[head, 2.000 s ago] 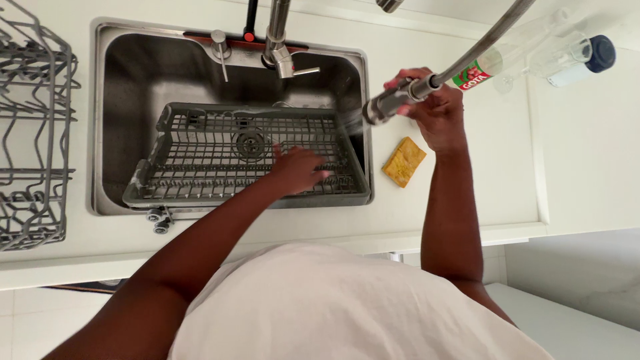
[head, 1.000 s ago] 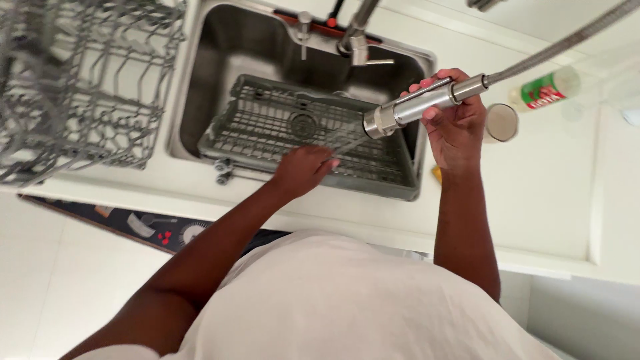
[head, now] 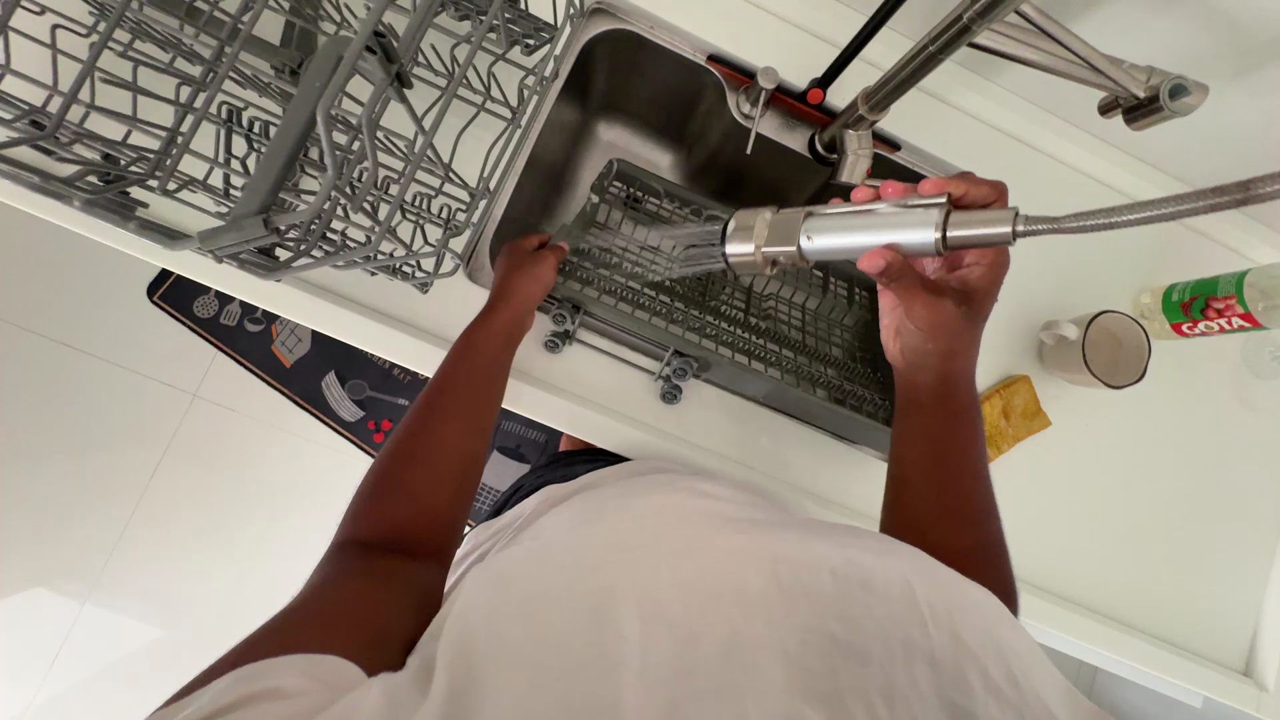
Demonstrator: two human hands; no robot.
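A grey dishwasher rack (head: 740, 330) lies tilted in the stainless steel sink (head: 545, 130), its near side over the sink's front edge. My left hand (head: 527, 280) grips the rack's left end. In my right hand (head: 935, 270) is a metal pull-down spray head (head: 870, 232) on a braided hose, held above the rack and pointing left. Water streams from its nozzle onto the rack's wires. Small roller wheels (head: 680, 370) stick out along the rack's near side.
Wire dishwasher racks (head: 290, 150) stand on the counter at left. The faucet (head: 915, 70) rises behind the sink. At right are a yellow sponge (head: 1015, 415), a mug (head: 1097, 348) and a labelled plastic bottle (head: 1215, 303). A patterned kitchen mat (head: 350, 380) lies on the floor.
My left hand has gone from the middle of the rack to its left end and closed on it. The spray head stays in my right hand. The view has shifted and turned.
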